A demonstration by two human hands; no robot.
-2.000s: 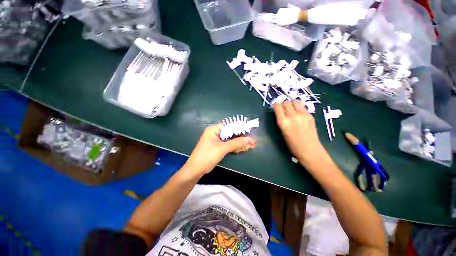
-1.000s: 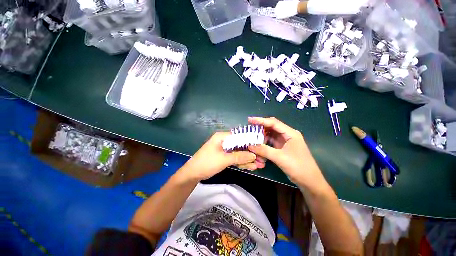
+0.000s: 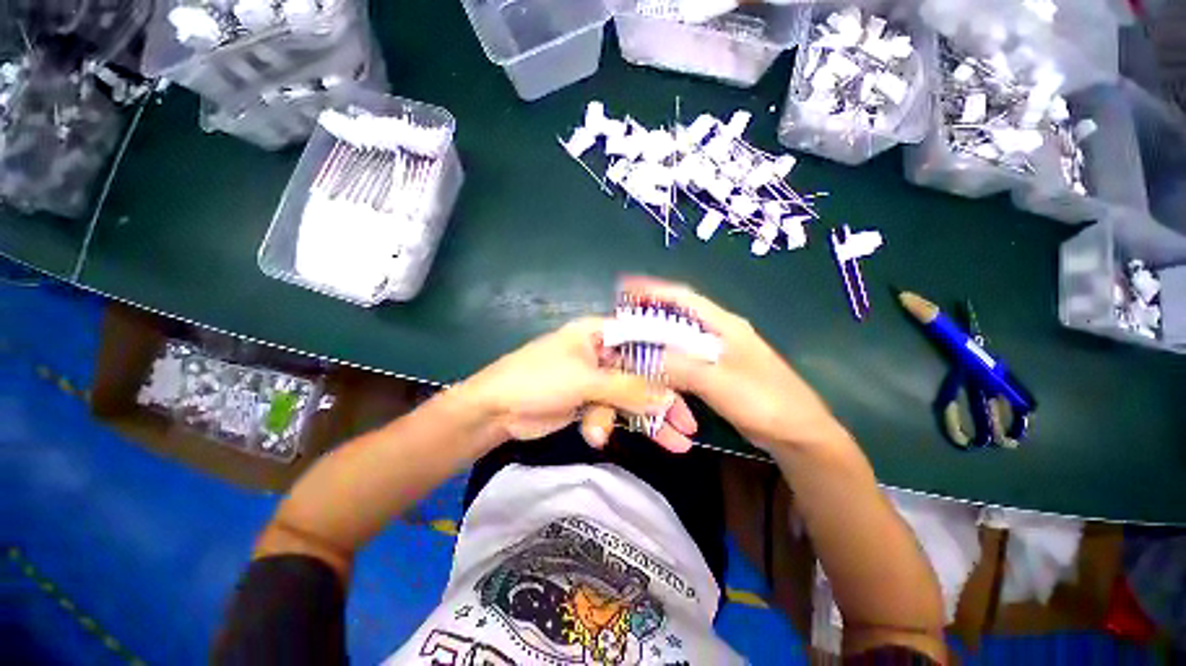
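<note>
A bunch of parts (image 3: 661,333) has its white heads lined up in a row, with thin legs side by side pointing down toward me. My left hand (image 3: 553,381) grips the bunch from the left, fingers around the legs. My right hand (image 3: 728,364) holds it from the right, fingers behind and beside the white heads. Some fingertips are hidden behind the parts. A loose pile of parts (image 3: 702,169) lies criss-cross on the green bench beyond my hands.
An open tub of lined-up parts (image 3: 371,208) stands left. An empty clear tub (image 3: 540,46) is beyond the pile. Tubs of jumbled parts (image 3: 852,85) stand far right. Single parts (image 3: 852,260), a blue pen-shaped tool (image 3: 969,354) and side cutters (image 3: 988,414) lie right.
My right hand has come from the pile to the bunch in my left hand. The bunch has turned, so its legs now show pointing toward me. The view has shifted slightly.
</note>
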